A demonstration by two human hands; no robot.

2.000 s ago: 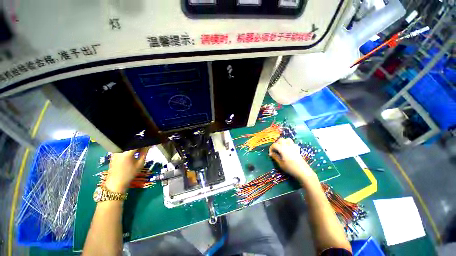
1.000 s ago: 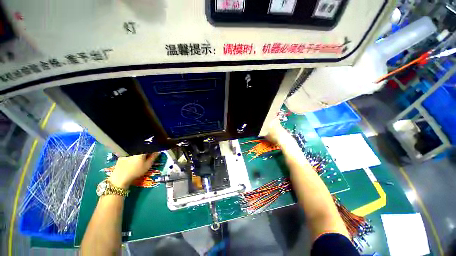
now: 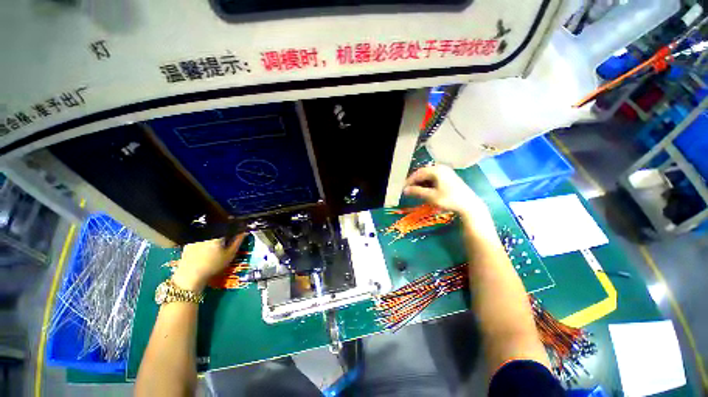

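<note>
My left hand [image 3: 208, 257] rests over the orange wire bundle [image 3: 230, 273] left of the machine, its fingertips near the machine's lower edge; what its fingers hold is too small to tell. My right hand [image 3: 439, 188] is right of the machine head, behind the orange wires [image 3: 423, 219], with its fingers curled; I cannot see whether a wire is in them. The dark crimping applicator [image 3: 314, 260] sits between my hands on its white base plate [image 3: 283, 310]. An orange-red and black wire bundle [image 3: 419, 295] lies right of it, partly under my right forearm.
The cream machine housing [image 3: 326, 66] and dark front cover [image 3: 353, 147] hang overhead. A blue bin [image 3: 66, 341] with silvery strands stands left, another blue bin [image 3: 532, 167] back right. White paper sheets [image 3: 559, 223] and more wires [image 3: 563, 337] lie right. A large white round shape [image 3: 512, 108] is right of the head.
My right hand has moved back from the orange wires to behind them, and now shows beside the machine head. My left hand stays by the left bundle. The view has shifted.
</note>
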